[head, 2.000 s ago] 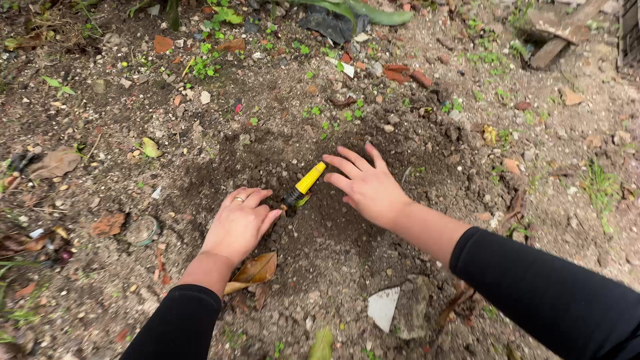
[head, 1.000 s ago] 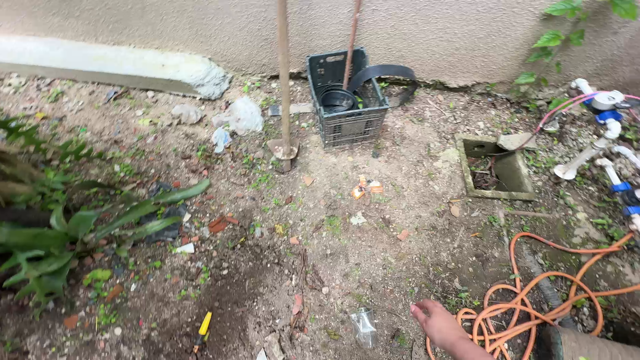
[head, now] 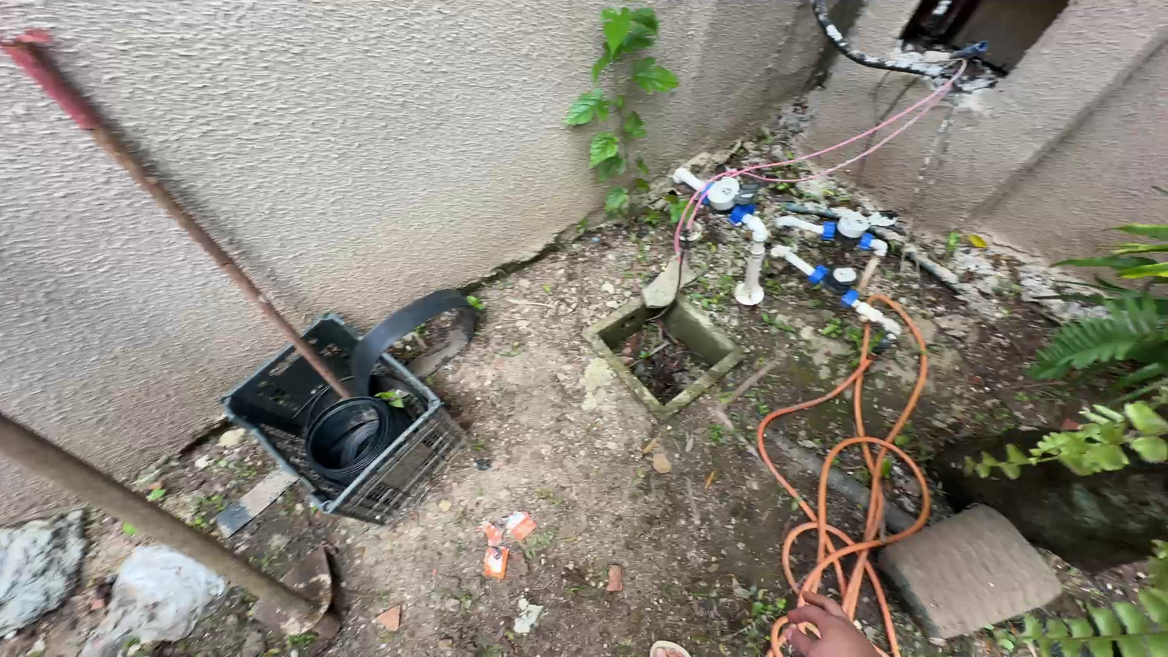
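At the bottom edge, right of centre, my right hand (head: 829, 628) is over the lower loops of an orange hose (head: 826, 538). Its fingers are curled near the hose; whether they grip it cannot be told. My left hand is out of view. The hose runs up from the loops toward white and blue pipe fittings with water meters (head: 844, 278). A sandalled foot (head: 669, 649) shows at the bottom edge.
A plastic crate (head: 392, 474) with coiled black tubing stands by the wall (head: 438, 137). A long-handled tool (head: 155, 511) leans at left. An open concrete box (head: 662, 401) is sunk in the soil. A concrete block (head: 972, 570) lies right of the hose.
The view has swung up and right, away from the dug soil and the yellow-handled tool. My right hand has left that tool and is now at the orange hose; my left hand has gone from view.
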